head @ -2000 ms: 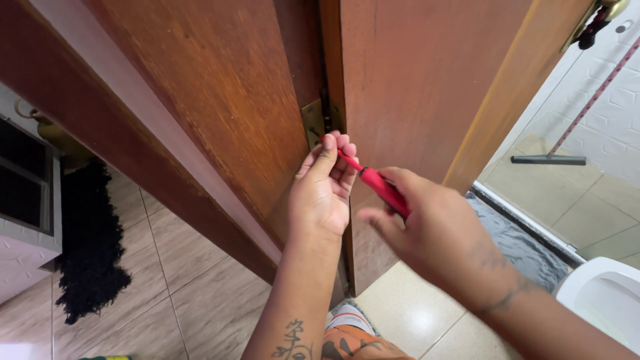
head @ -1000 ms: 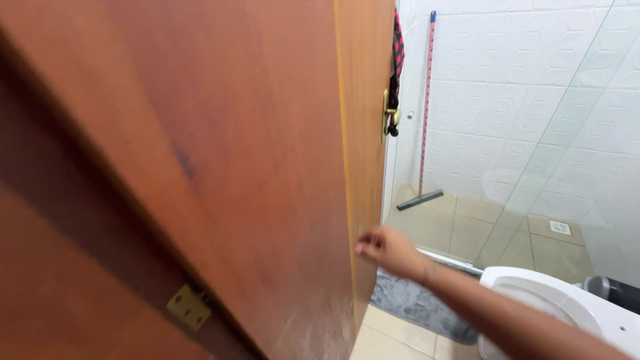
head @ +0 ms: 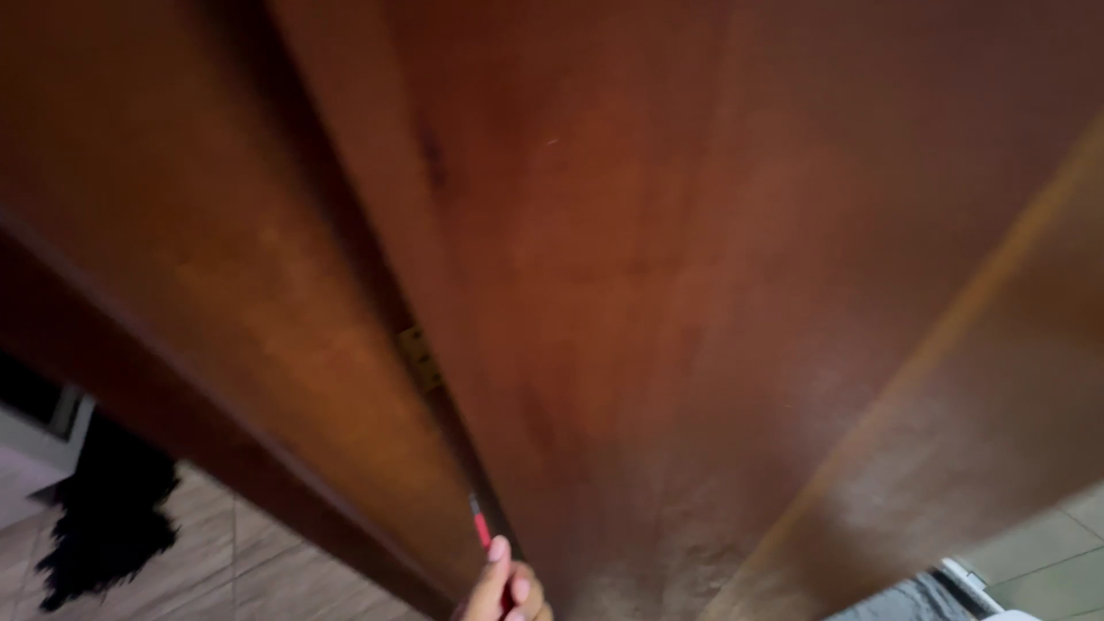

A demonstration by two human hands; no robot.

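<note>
At the bottom of the view, my left hand (head: pixel 504 586) is only partly visible, its thumb and fingers closed around a screwdriver. The screwdriver's red shaft (head: pixel 481 523) and metal tip point up along the dark gap beside the wooden door (head: pixel 655 285). Its handle is out of sight. Higher in the gap, clear of the tip, is a brass hinge (head: pixel 420 356) with holes in its plate. My right hand is out of view.
Left of the gap stands the wooden door frame (head: pixel 259 302). A shaggy black rug (head: pixel 112 517) lies on the wood-look floor (head: pixel 207 539) at lower left. A grey mat (head: pixel 906 599) lies at lower right.
My right hand, seen by the door a second ago, has left the view. My left hand shows again, with the red screwdriver. The view has swung left and down.
</note>
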